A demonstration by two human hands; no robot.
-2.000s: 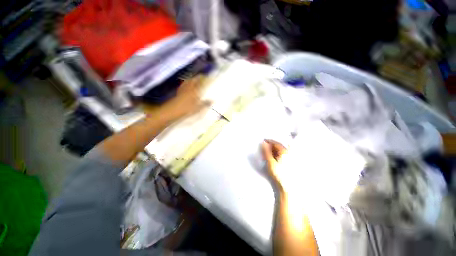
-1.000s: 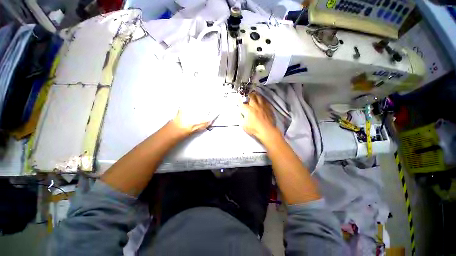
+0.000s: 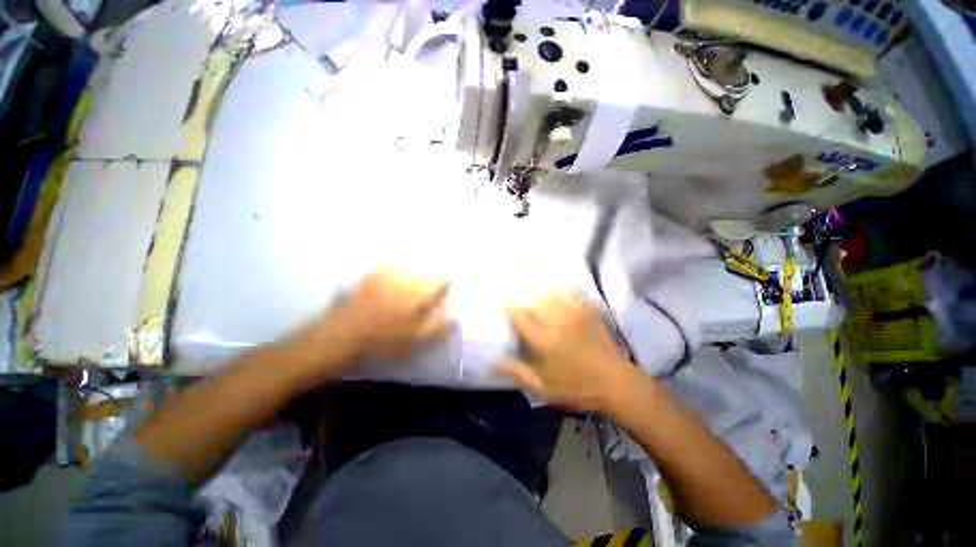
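A pale grey-white garment piece lies on the white machine table, under and right of the sewing machine head. Lamp glare washes out much of it. The presser foot and needle are above the cloth. My left hand is blurred, on the cloth near the table's front edge. My right hand is also blurred, right of my left, on the cloth at the front edge. Whether the fingers pinch the cloth cannot be told.
An off-white side board with yellowed tape is at the left. A beige control panel sits above the machine. Yellow-and-black thread snips lie right of the bed. More pale cloth hangs at the lower right. A yellow basket is far right.
Both hands have come back from the needle area towards the table's front edge. More cloth shows between the needle and my hands. The view has shifted slightly.
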